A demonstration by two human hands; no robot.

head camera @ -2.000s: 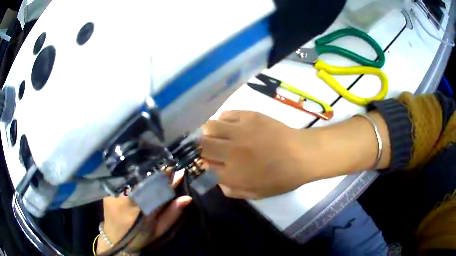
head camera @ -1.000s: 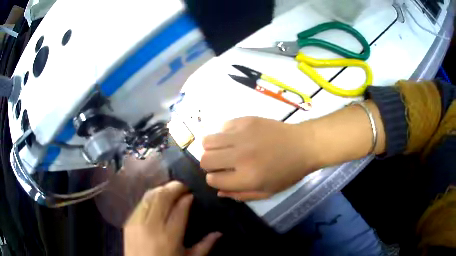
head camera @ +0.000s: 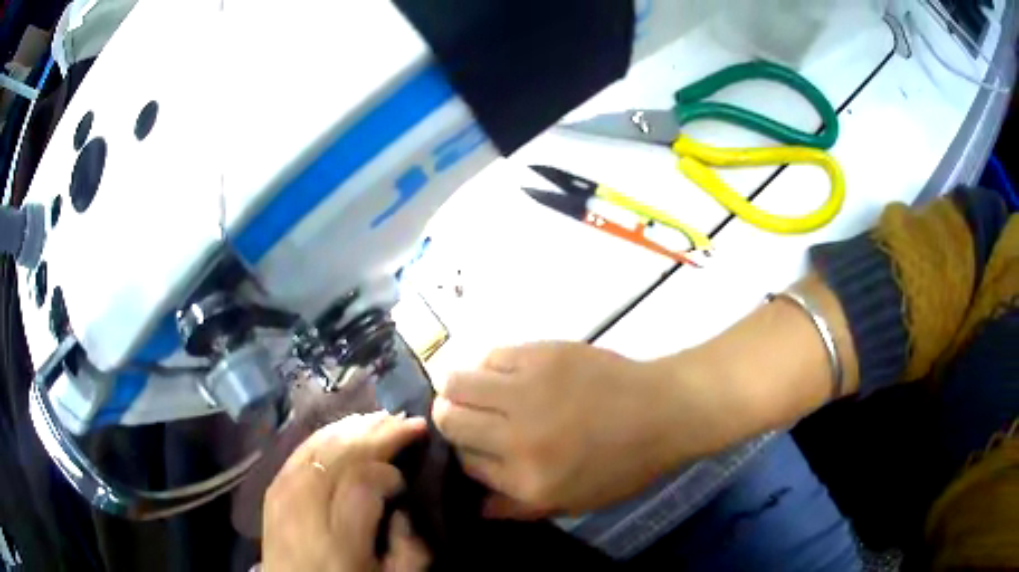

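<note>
Dark cloth lies under the machine's needle area and hangs over the table's front edge. My left hand is at the bottom centre, fingers bent on the cloth just in front of the presser foot area. My right hand is beside it, fingertips pinching the cloth's right edge. The two hands' fingertips nearly meet. A mauve-brown piece shows left of my left hand. The needle tip is hidden or too small to tell.
The white machine head fills the upper left, with a black cloth band. Thread snips and larger scissors lie on the white table behind my right hand. The curved metal guard is at left.
My left hand has come out from under the machine head since the first frame. My right hand has moved lower, towards the cloth and my left hand. The machine appears shifted left in view.
</note>
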